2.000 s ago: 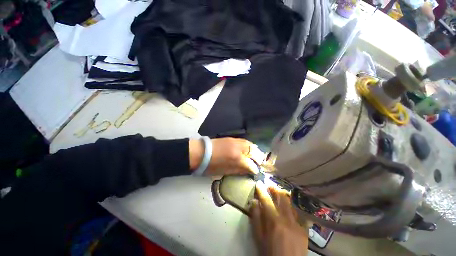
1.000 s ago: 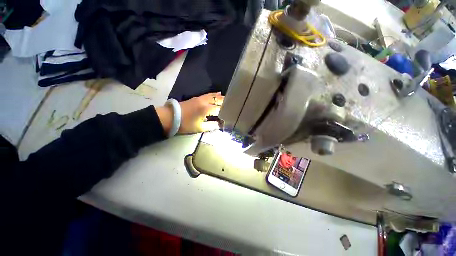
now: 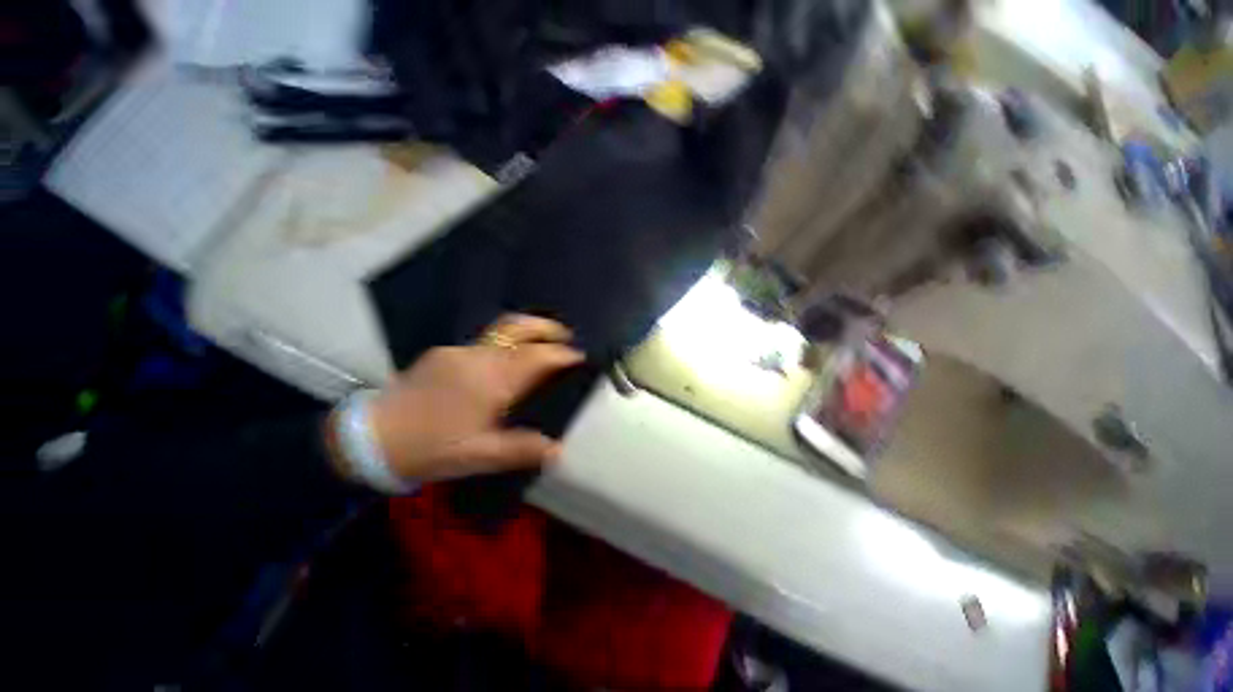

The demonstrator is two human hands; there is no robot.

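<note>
My left hand (image 3: 473,406), bare with a pale bracelet and a gold ring, is at the table's front edge. Its thumb and fingers are on a black fabric panel (image 3: 595,223) and hold it. The panel lies from the black pile to the front edge, left of the machine bed, and part hangs over the edge. The sewing machine head (image 3: 865,176) stands at the right, blurred. Its lamp lights the bare needle area (image 3: 723,345). My right hand is out of the picture.
A smartphone (image 3: 863,399) lies on the machine bed. A black cloth pile (image 3: 467,68) is at the back, with a white scrap (image 3: 609,70) and yellow bits by it. White sheets (image 3: 257,30) lie above dark folded pieces (image 3: 331,102) at the far left.
My left hand has moved from beside the needle to the front edge, and the black panel now lies nearer me. My right hand, at the needle two seconds ago, is gone. The view has shifted.
</note>
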